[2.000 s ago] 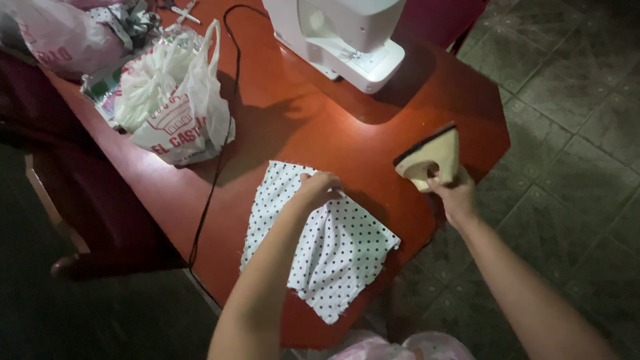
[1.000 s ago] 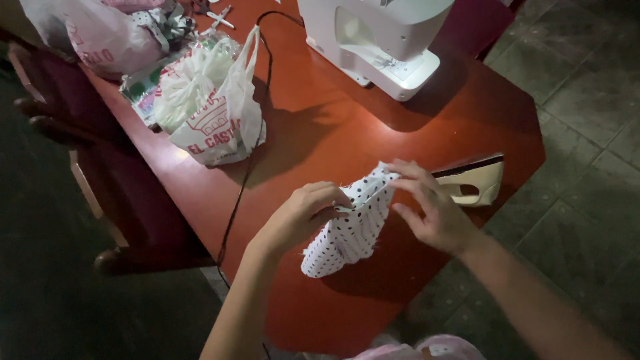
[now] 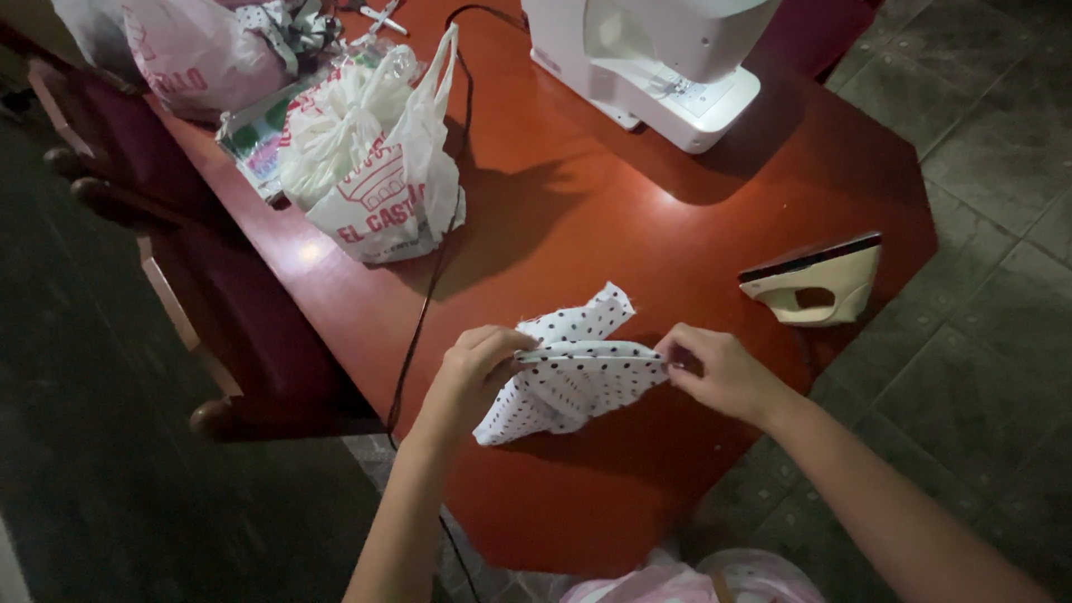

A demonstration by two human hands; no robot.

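A white polka-dot cloth [image 3: 578, 377] is stretched between my hands, its folded edge running roughly level above the red-brown table. My left hand [image 3: 486, 358] pinches the left end of that edge. At its right end, the fingertips of my right hand [image 3: 703, 368] grip the cloth. One part of the fabric sticks up behind the fold and the rest hangs down below it. To the right of my right hand, a cream clothes iron [image 3: 816, 289] lies on its side with its dark soleplate facing away from me.
A white sewing machine [image 3: 662, 75] stands at the table's far side. Tied plastic bags [image 3: 377, 176] and a flat packet [image 3: 255, 151] sit at the left, with a dark cord [image 3: 427, 301] running beside them. Wooden chairs [image 3: 226, 335] line the left edge of the table [image 3: 553, 511].
My right hand held the iron two seconds ago; the iron now rests on the table. The cloth lay spread flat then, and both hands have since lifted it and drawn its folded edge out between them.
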